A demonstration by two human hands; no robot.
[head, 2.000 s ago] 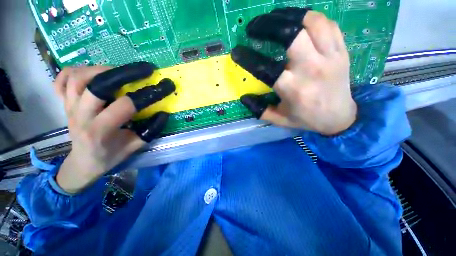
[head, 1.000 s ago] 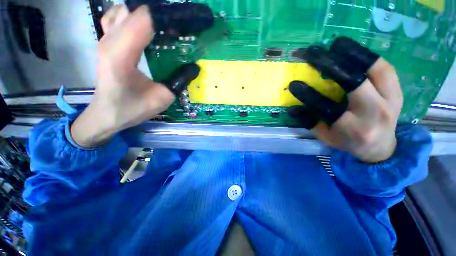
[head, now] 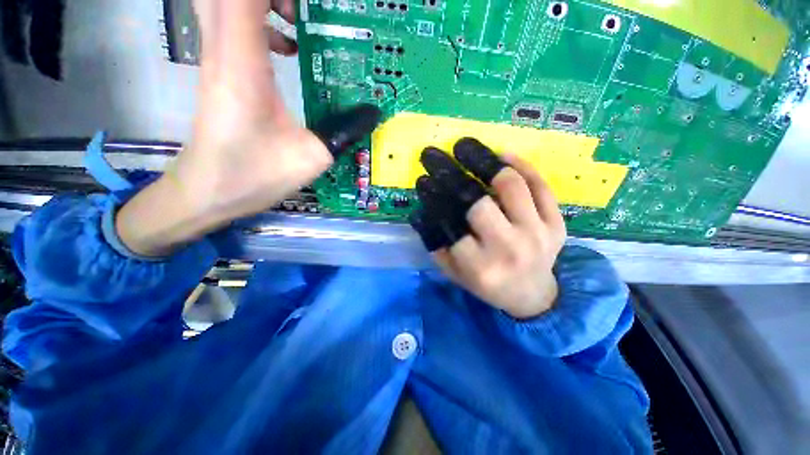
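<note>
The green circuit board [head: 480, 80] lies tilted across the metal rail in front of me. A short yellow piece [head: 564, 164] with a stepped right end lies flat along its near edge. My right hand [head: 511, 235], with black finger cots, rests its fingertips on the middle of this piece. My left hand [head: 240, 147] is at the board's left edge; its black-covered thumb touches the board beside the piece's left end. Its other fingers are partly hidden or cut off at the top. Small reddish-white components [head: 362, 178] stand left of the piece.
A long yellow strip [head: 710, 25] crosses the board's upper right. Pale blue rounded patches [head: 697, 82] lie below it. The metal rail [head: 355, 242] runs along the board's near side. A pale surface [head: 133, 93] with dark shapes is at left. My blue sleeves reach over the rail.
My right hand has moved left along the yellow piece from its right part. My left hand has moved up at the board's left edge. More of the long strip has come into view.
</note>
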